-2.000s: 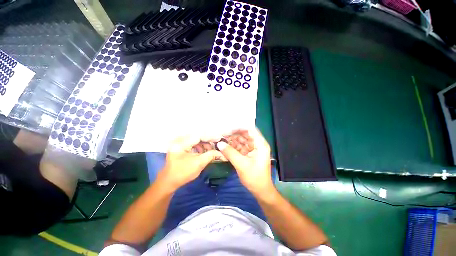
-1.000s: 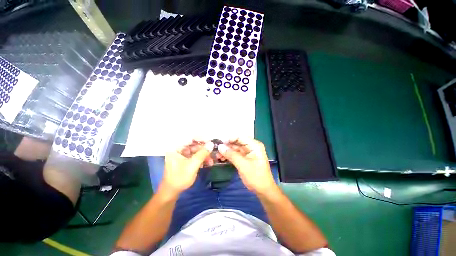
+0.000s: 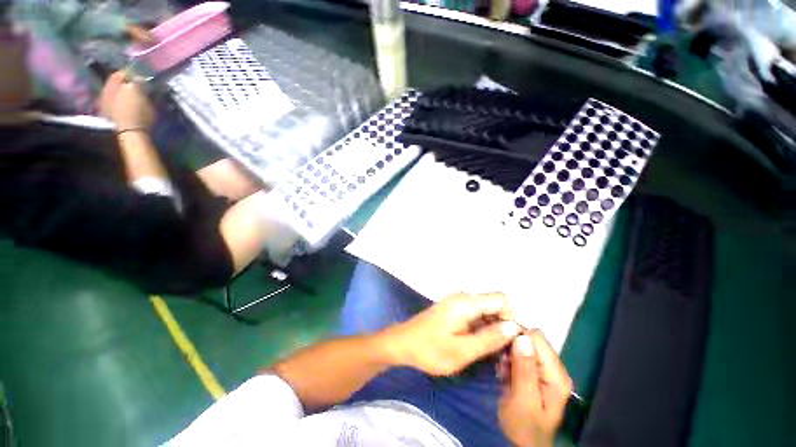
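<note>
My left hand (image 3: 454,336) and my right hand (image 3: 534,384) meet fingertip to fingertip over the near edge of the white work paper (image 3: 436,223). A small dark part (image 3: 517,330) shows only as a sliver between the fingertips; the fingers hide the rest. A single small round black part (image 3: 472,185) lies loose on the paper. The sticker sheet in use (image 3: 583,170), with rows of black circles and outlined rings at its near end, lies on the paper's upper right.
The finished-parts tray (image 3: 655,323) is at right, dark parts at its far end. Black ribbed supply trays (image 3: 489,127) lie behind the paper. Spare sticker sheets (image 3: 349,170), clear blister trays (image 3: 301,83) and a pink basket (image 3: 183,35) are at left. A neighbouring person (image 3: 96,192) sits at left.
The view has swung left, so the bench things appear further right and the neighbour shows more. My hands stay together at the fingertips; the held part is now mostly covered.
</note>
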